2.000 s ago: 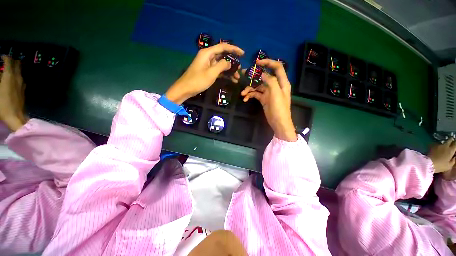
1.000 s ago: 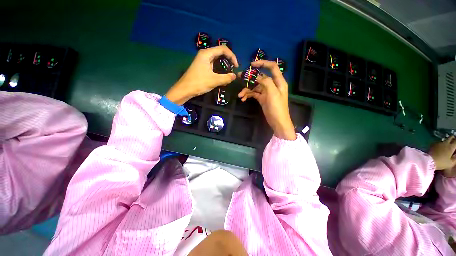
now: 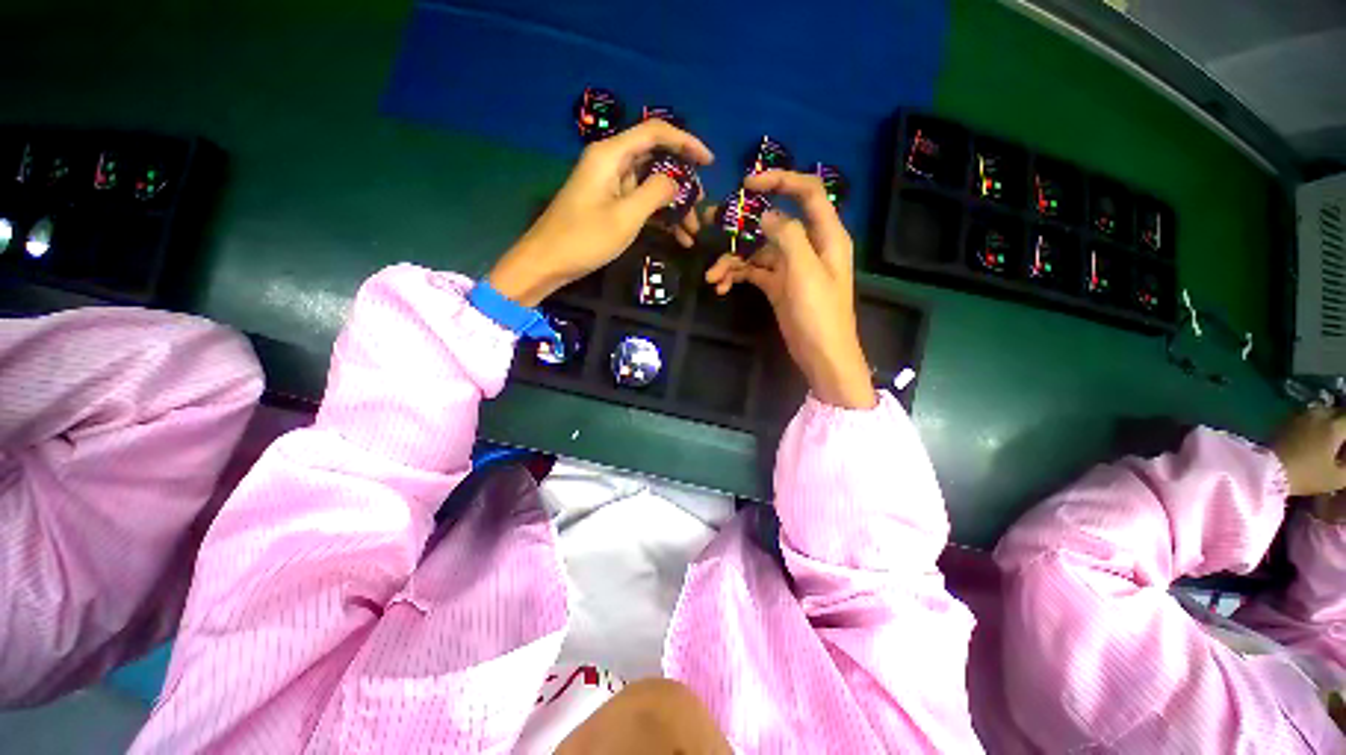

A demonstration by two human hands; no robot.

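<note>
My left hand point(image 3: 598, 204), with a blue wrist strap point(image 3: 511, 311), holds a dark lit watch body point(image 3: 675, 180) between thumb and fingers. My right hand point(image 3: 802, 266) holds another watch body point(image 3: 741, 218) with coloured lines on its face. Both are held above the near black parts tray point(image 3: 715, 376). In that tray sit a watch body with a whitish face point(image 3: 636, 360), one with a bluish face point(image 3: 555, 342) partly behind my wrist, and a dark lit one point(image 3: 657, 279). My hands and forearms hide part of the tray.
Several lit units, one at the left point(image 3: 598, 112), lie at the blue mat point(image 3: 502, 67). A filled tray point(image 3: 918, 270) stands right, another tray point(image 3: 185, 221) left. White-tipped leads point(image 3: 1190, 313) and a pale vented box point(image 3: 1318, 280) are far right. People in pink striped coats sit either side.
The watch body in my left hand has tilted, and its face now shows pinkish marks. My right hand has barely moved. The neighbour's hand at the far left has left the left tray.
</note>
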